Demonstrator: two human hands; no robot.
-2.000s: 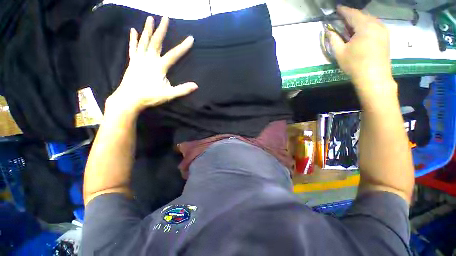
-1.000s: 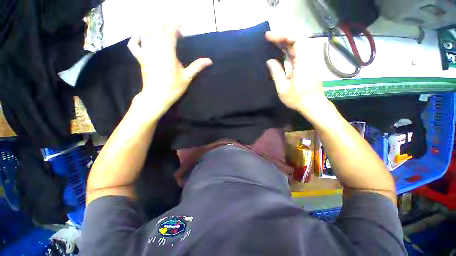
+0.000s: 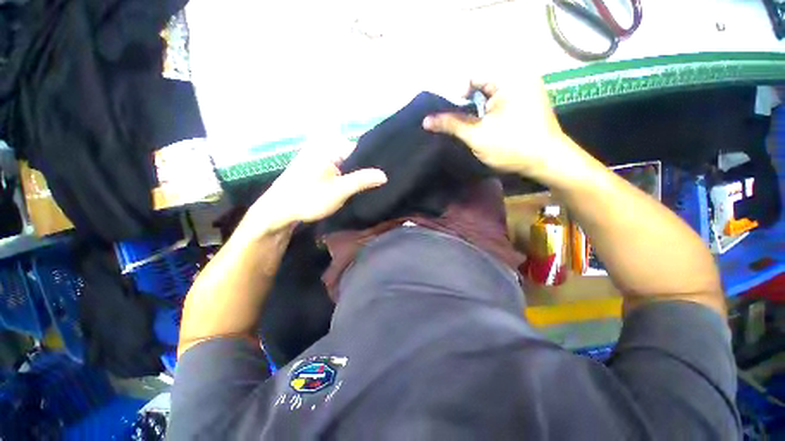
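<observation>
A black garment (image 3: 409, 159) is bunched over my lap at the table's front edge, its top raised to a peak between my hands. My left hand (image 3: 323, 185) holds its left side, thumb on top and fingers hidden behind the cloth. My right hand (image 3: 508, 125) pinches its upper right edge between thumb and fingers; a small whitish bit shows at the fingertips. The garment's lower part is hidden by my body.
Shears with dark and red loop handles (image 3: 594, 26) lie on the white table (image 3: 284, 69) at upper right. A green tape measure (image 3: 637, 82) runs along its edge. Black cloth (image 3: 95, 112) hangs at left. Below right are a red-amber bottle (image 3: 548, 250) and a blue basket (image 3: 757, 258).
The garment has been drawn off the tabletop towards my body and gathered up between my hands. The shears, released earlier by my right hand, now sit higher in view.
</observation>
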